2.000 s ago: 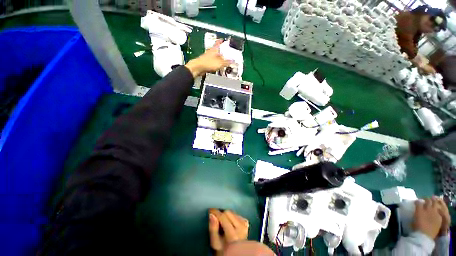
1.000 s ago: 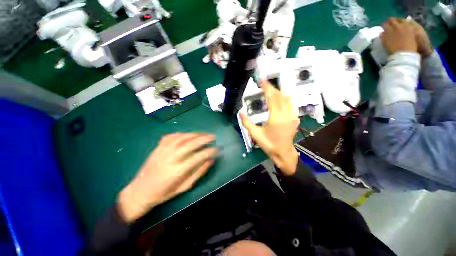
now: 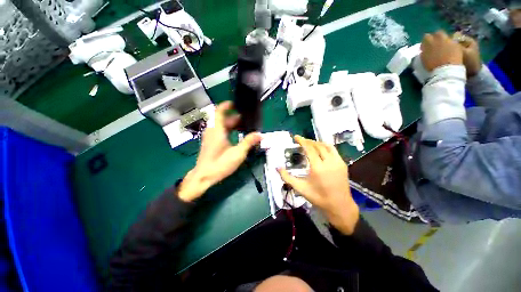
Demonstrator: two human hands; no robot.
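A white camera unit [image 3: 279, 180] with a dark round lens lies at the bench's near edge, its red and black wires hanging over the edge. My right hand [image 3: 324, 181] grips its lens block, thumb and fingers on either side. My left hand [image 3: 216, 155] has its fingers apart, with one fingertip at the unit's white arm; whether it touches is unclear. The black suspended screwdriver [image 3: 249, 91] hangs blurred just beyond my left hand. The grey screw feeder [image 3: 171, 90] stands to the left. A small black front plate [image 3: 97, 163] lies on the green mat.
More white camera units [image 3: 337, 117] lie right of mine. Others [image 3: 300, 63] lie beyond the screwdriver. A blue bin [image 3: 40, 211] stands at the left. Another person's hands [image 3: 448, 54] work at the right. Clear loose rings [image 3: 388, 31] lie at the back right.
The right hand has moved the camera unit toward the bench's near edge, apart from the other units. The left hand has risen toward the screwdriver and unit. The screwdriver appears farther left.
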